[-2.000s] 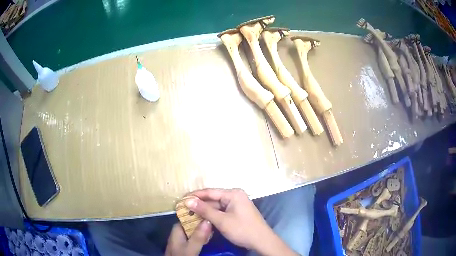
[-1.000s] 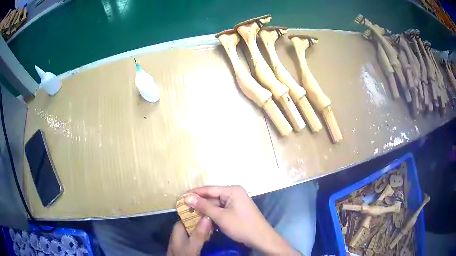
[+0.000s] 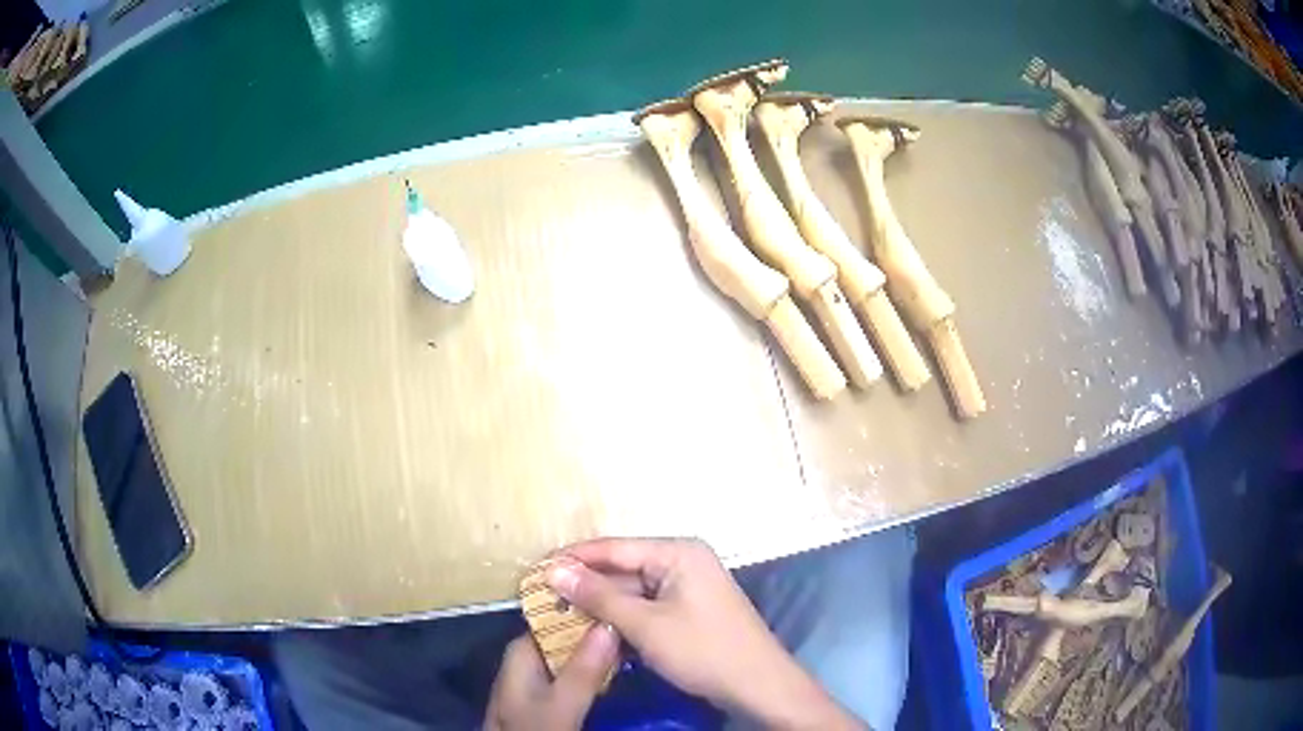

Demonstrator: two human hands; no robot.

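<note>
A striped brown wooden sole plate (image 3: 550, 624) is held at the table's front edge, with a small dark hole showing. My left hand (image 3: 555, 686) grips its lower part with the thumb on top. My right hand (image 3: 665, 614) holds its upper end between thumb and fingers. Whether a leg is under the plate is hidden by the hands. Several glued pale legs (image 3: 746, 214) lie side by side mid-table, with dark plates at their foot ends. A white glue bottle (image 3: 439, 257) lies to the left of them.
A second white bottle (image 3: 159, 240) stands at the far left, above a black smartphone (image 3: 137, 480). Several legs (image 3: 1165, 214) are bunched at the right. A blue crate (image 3: 955, 607) of wooden parts is at lower right, another blue crate (image 3: 260, 688) at lower left. A green surface (image 3: 529, 57) lies behind.
The view has shifted slightly, so the table items appear a little lower and to the right. Both hands keep nearly the same hold on the sole plate.
</note>
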